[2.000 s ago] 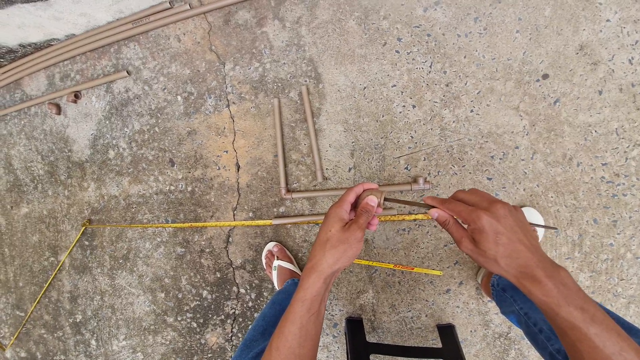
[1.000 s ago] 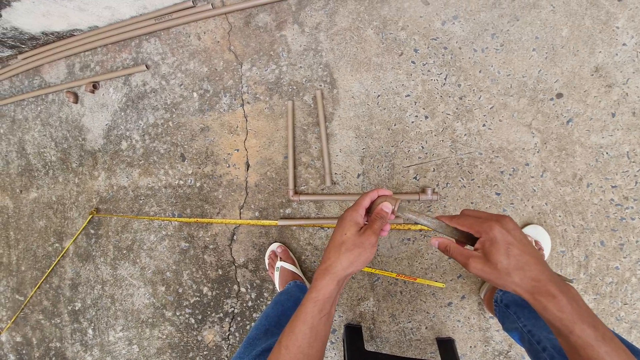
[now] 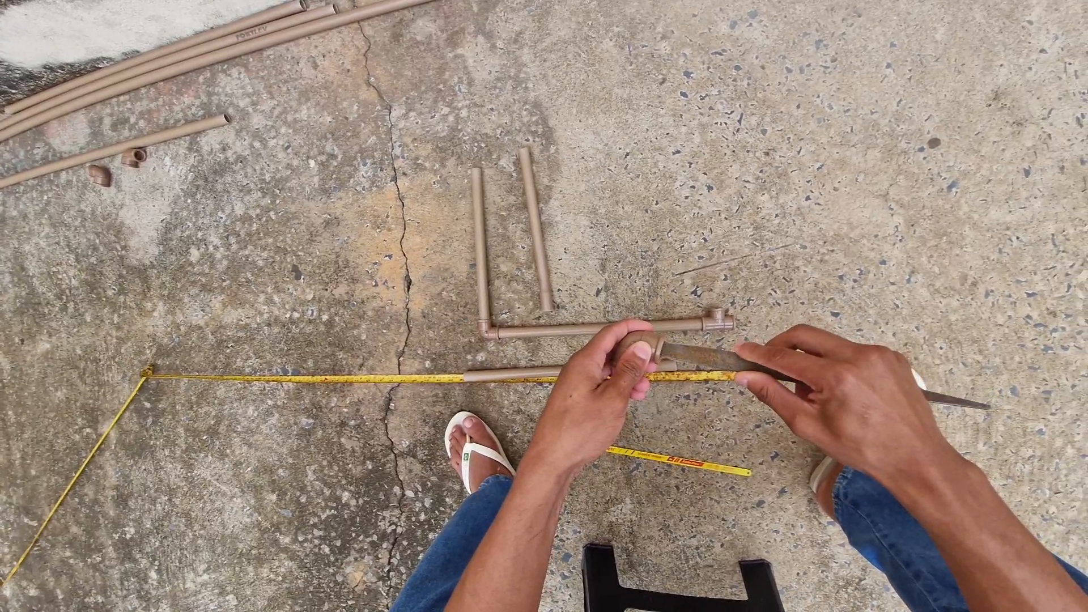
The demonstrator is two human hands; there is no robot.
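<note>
My left hand (image 3: pixel 599 399) pinches a brown PVC pipe fitting (image 3: pixel 653 344), its opening turned to the right. In my right hand (image 3: pixel 841 391) is a metal file (image 3: pixel 714 355), whose one end meets the mouth of the fitting while its narrow pointed end sticks out to the right. Below the hands, a cut length of brown pipe (image 3: pixel 510 374) lies along a yellow folding rule or tape (image 3: pixel 306 378) on the concrete. Just beyond is an L-shaped pipe assembly (image 3: pixel 595 328) with an elbow at its corner and a fitting at the right end. A loose pipe (image 3: pixel 535 229) lies beside its upright leg.
Several long brown pipes (image 3: pixel 170 61) lie at the upper left, with a shorter pipe (image 3: pixel 119 150) and two elbow fittings (image 3: pixel 99 175) near them. A yellow hacksaw blade (image 3: pixel 680 461) is on the ground between my feet. A black stool or frame (image 3: pixel 671 598) stands at the bottom edge.
The file has changed its angle in my right hand, showing its broad face one second ago and a narrower side now. My left hand has kept hold of the fitting.
</note>
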